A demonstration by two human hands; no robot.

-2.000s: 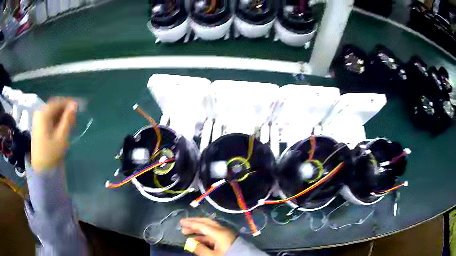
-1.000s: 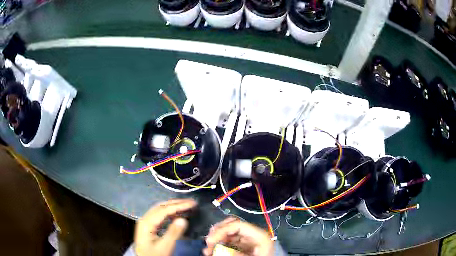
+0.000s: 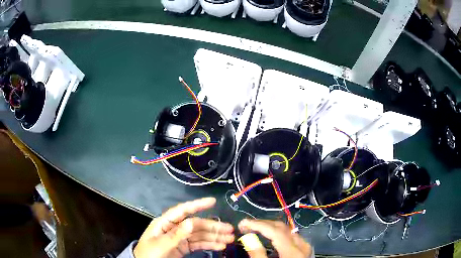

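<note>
My left hand (image 3: 187, 233) is at the bottom centre, fingers extended towards my right hand. My right hand (image 3: 275, 238) is beside it, with a yellow finger cot (image 3: 251, 242) on one finger. Something dark shows between and below the hands; its shape and any grip are hidden. In front stand several open camera housings with black bowls, among them a left one (image 3: 174, 169) and a middle one (image 3: 298, 182), with white brackets (image 3: 290, 98) behind. Red-blue-yellow wire harnesses (image 3: 177, 154) with white plugs hang over the bowls.
Thin pale cables (image 3: 349, 233) lie along the bench's front edge. A part-assembled camera (image 3: 45, 103) stands at left, and more (image 3: 305, 27) stand behind a white rail (image 3: 202, 36). Black head modules (image 3: 392, 78) lie at right, past a white post (image 3: 386, 43).
My left hand has come from the far left to beside my right hand. A dark thing appeared between them one second ago. The view has shifted, showing more of the camera at left.
</note>
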